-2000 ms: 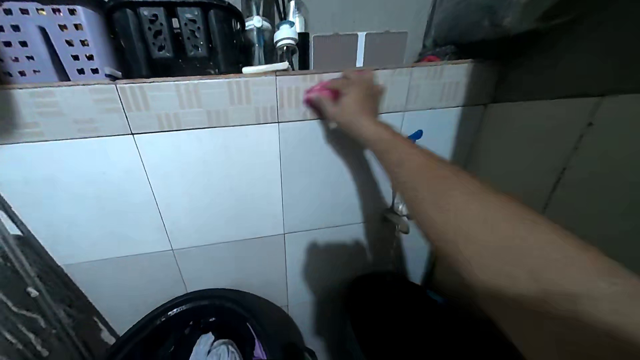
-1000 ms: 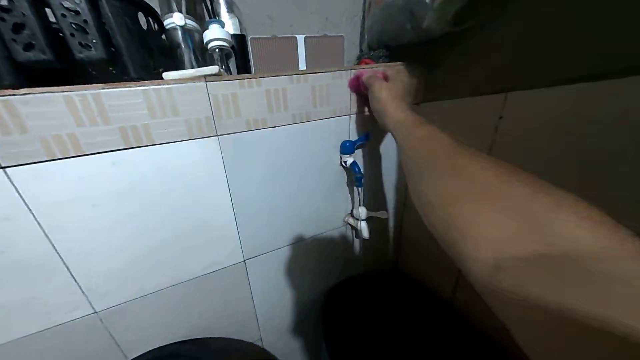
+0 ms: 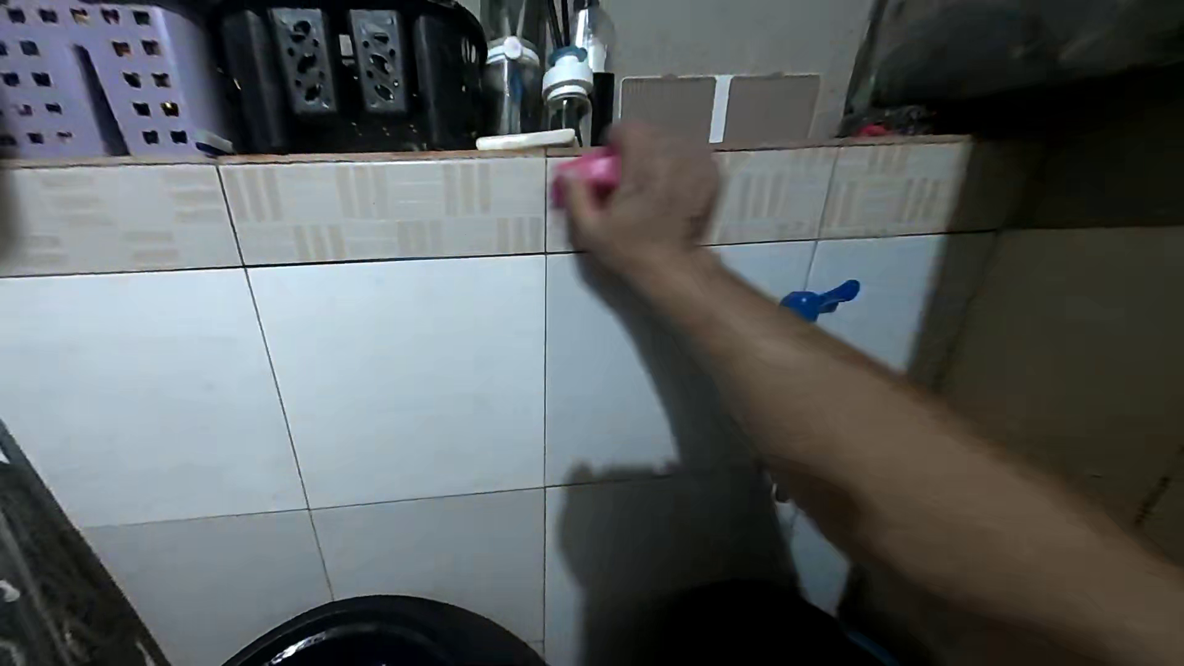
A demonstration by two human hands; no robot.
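Observation:
My right hand [image 3: 652,190], blurred, is closed around a small pink object [image 3: 589,174], whose kind I cannot tell. It presses the pink thing to the patterned border tile [image 3: 398,208] just under the ledge at the top of the tiled wall. Plain white tiles [image 3: 398,370] lie below the border. My forearm reaches in from the lower right and partly hides a tap with a blue lever handle [image 3: 819,301]. The left hand is out of the picture.
A purple perforated basket [image 3: 148,88], a black plastic basket [image 3: 356,79], bottles [image 3: 567,83] and a white bar-like piece [image 3: 525,141] stand or lie on the ledge [image 3: 388,157]. The rim of a black tub [image 3: 398,606] shows at the bottom, with a dark shape right of it.
My right hand, holding the pink object, has moved left along the border tiles from near the right corner, where it was a second ago. The view has shifted too.

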